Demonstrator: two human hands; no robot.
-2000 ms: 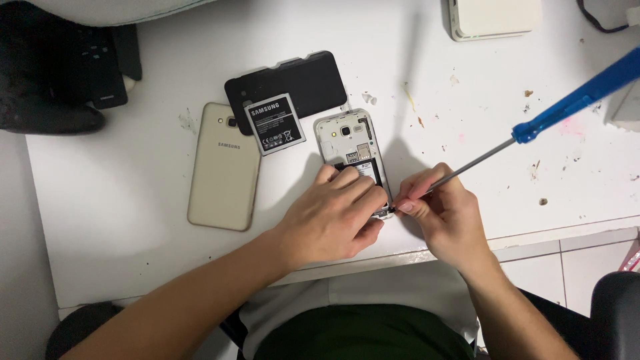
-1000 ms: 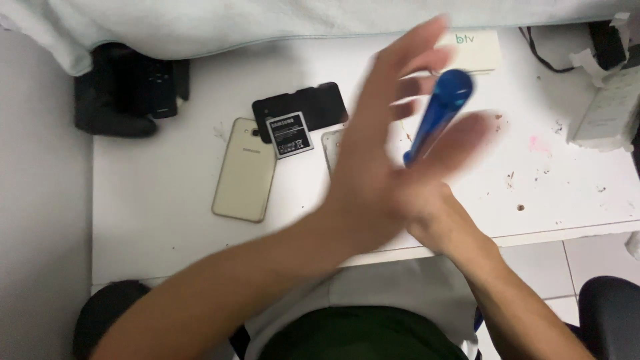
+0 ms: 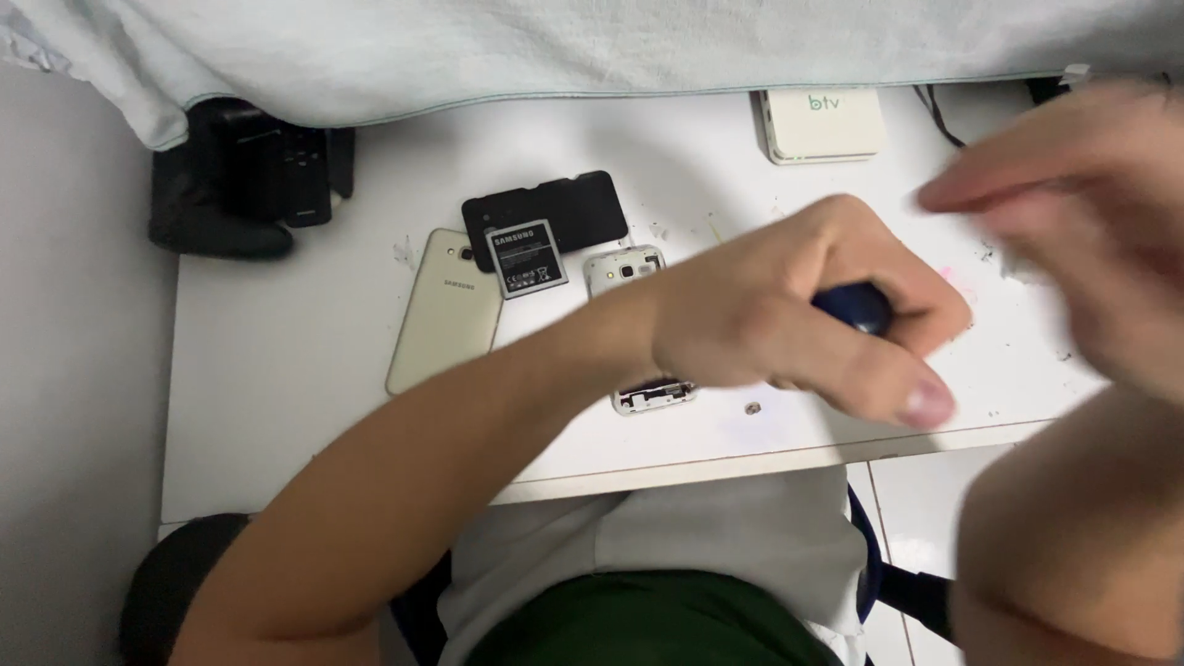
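Note:
My left hand (image 3: 814,324) is curled around the blue handle of a screwdriver (image 3: 856,307), above the desk; its shaft is hidden. At the right edge my right hand (image 3: 1082,194) is raised and blurred, its fingers apart with nothing seen between them. Beneath my left wrist lies an opened white smartphone (image 3: 653,398), partly covered by the arm. To its left a phone battery (image 3: 526,259) rests on a black phone case (image 3: 587,208). A gold phone back (image 3: 446,310) lies beside them, its lower part behind my forearm.
A white box-shaped device (image 3: 821,129) stands at the back, with a black cable (image 3: 939,116) to its right. Black objects, one like a remote control (image 3: 307,180), are at the back left. A pale cloth (image 3: 555,46) hangs along the far side of the white desk (image 3: 277,370).
The screwdriver, in my right hand at the phone two seconds ago, is now in my left. Both hands have come up off the phone, and my right hand has moved out to the right.

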